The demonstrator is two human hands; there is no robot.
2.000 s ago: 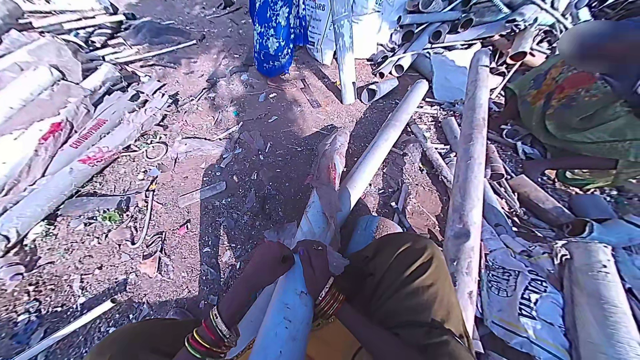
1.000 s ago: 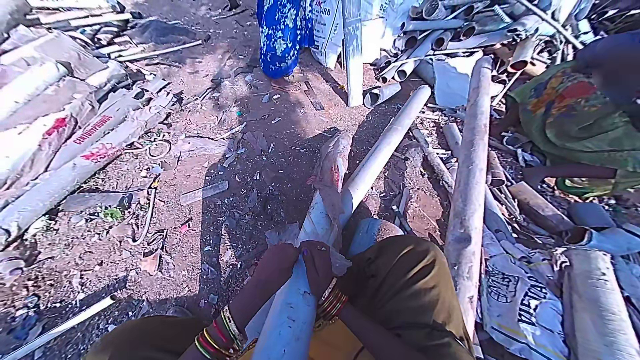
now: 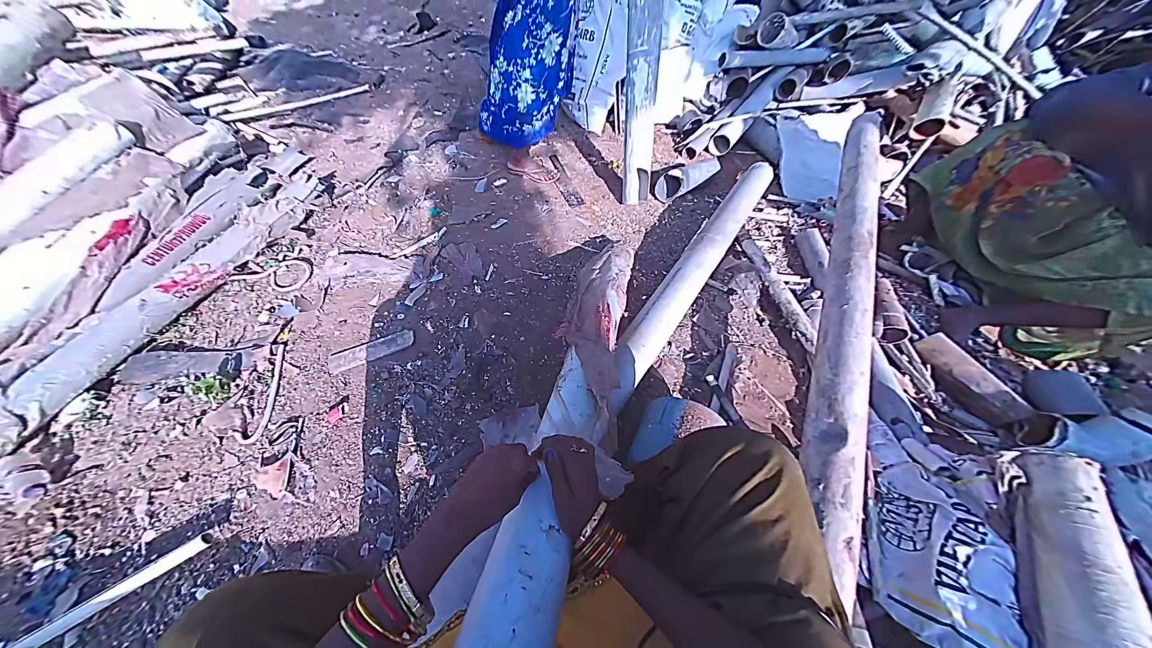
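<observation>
A pale plastic pipe point(image 3: 517, 558) lies between my knees, slanting away from me. Torn thin plastic wrapping point(image 3: 594, 360) clings around its upper part and far end. My left hand point(image 3: 497, 472) and my right hand point(image 3: 571, 477) are close together on top of the pipe, fingers pinching the edge of the wrapping. Loose film sticks out on both sides of the hands. Against the wrapped pipe, partly behind it, a second grey pipe point(image 3: 697, 265) slants to the upper right.
A long pipe point(image 3: 841, 378) lies right of my knee. Beyond it a person in a green patterned garment point(image 3: 1044, 234) sits among pipe pieces. Wrapped pipes point(image 3: 135, 333) are stacked left. Ahead stands a person in a blue floral garment point(image 3: 529, 72), near an upright pipe point(image 3: 641, 108) and white sacks.
</observation>
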